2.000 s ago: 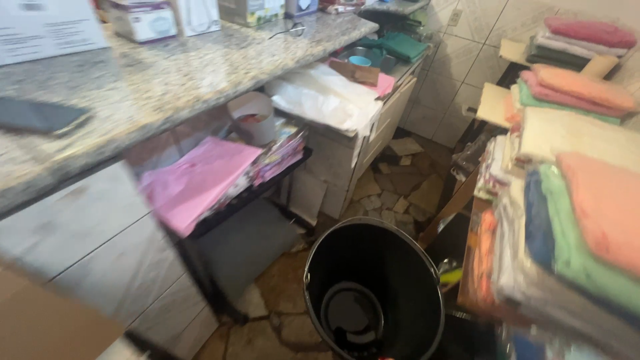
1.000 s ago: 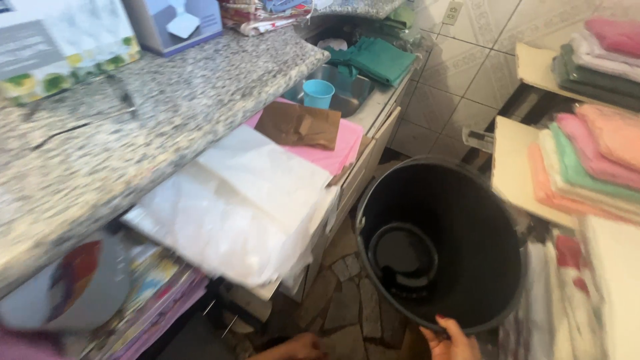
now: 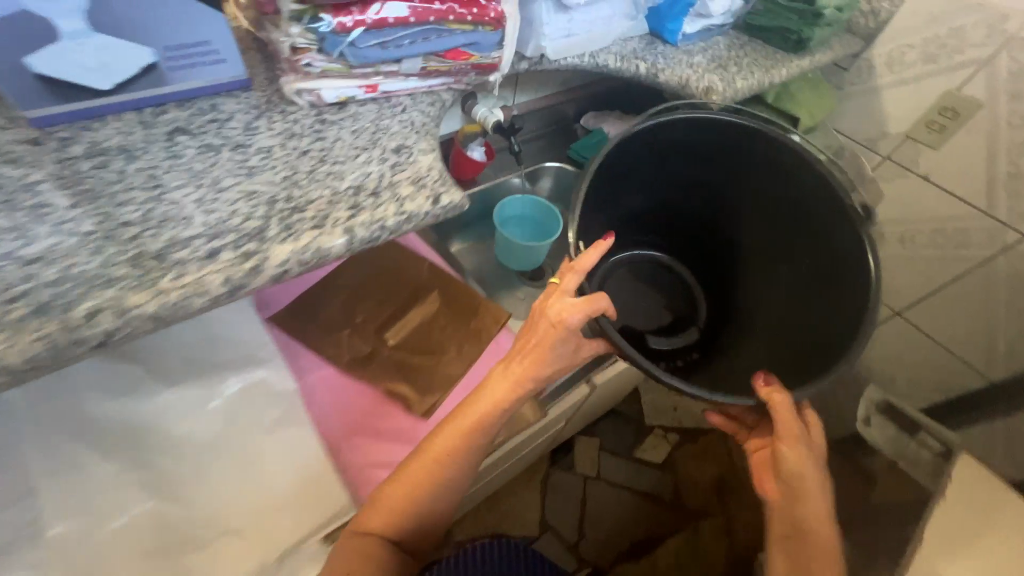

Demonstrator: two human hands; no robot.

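A large black plastic bucket (image 3: 768,240) with a wire handle is tilted beside the steel sink, its mouth toward me. My left hand (image 3: 568,316) grips its rim at the left, fingers reaching inside. With the thumb over the lower rim and the fingers below, my right hand (image 3: 780,444) holds the bucket from beneath. A little dark liquid seems to lie at its bottom. Left of the bucket, a light blue plastic cup (image 3: 527,232) stands in the sink (image 3: 472,232) under a black tap (image 3: 512,140), from which a thin stream appears to run.
A granite counter (image 3: 200,208) at the left bears bagged folded cloths (image 3: 400,48) and a blue box (image 3: 120,56). Below it lie brown paper (image 3: 392,320), a pink sheet (image 3: 320,384) and white plastic (image 3: 176,448). A red cup (image 3: 470,156) is behind the sink. Tiled wall (image 3: 944,264) stands at the right.
The bucket has moved from over the floor to beside the sink. My left hand has come onto its rim; my right hand is still at the lower rim. The view has moved closer to the sink.
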